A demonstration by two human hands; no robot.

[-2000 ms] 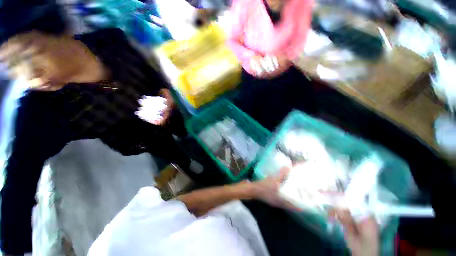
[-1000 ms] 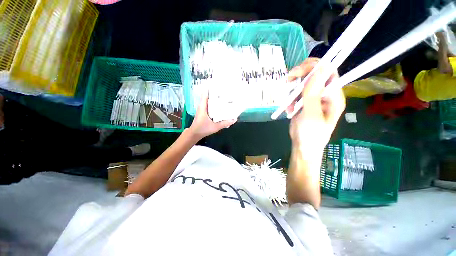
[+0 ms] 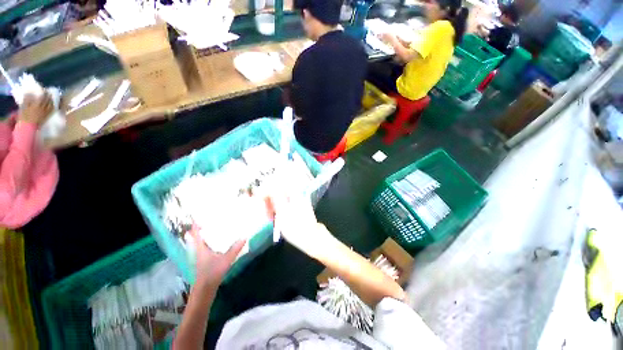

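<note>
The large teal crate (image 3: 158, 236) is packed with white flat pieces (image 3: 256, 160) in rows, with a clear plastic liner at its rim. My left hand (image 3: 210, 256) is at the crate's near side, with thumb and fingers apart around a bunch of white flat sleeves (image 3: 225, 215). My right hand (image 3: 294, 215) is over the crate's right part, pale from glare. Long white strips (image 3: 326, 175) stick out from it, up and to the right. Its fingertips are hard to make out against the white pieces.
A green crate (image 3: 61, 290) with white bundles is lower left. A dark green perforated crate (image 3: 468, 198) is right. A carton of thin sticks (image 3: 345, 301) is near my right forearm. A workbench (image 3: 225, 75) with cartons crosses the back. Several people sit there. A pale ledge (image 3: 471, 273) is right.
The view has turned, bringing the workbench and ledge in. My right hand has come from beside the teal crate to over it, with the strips. My left hand still holds its bunch.
</note>
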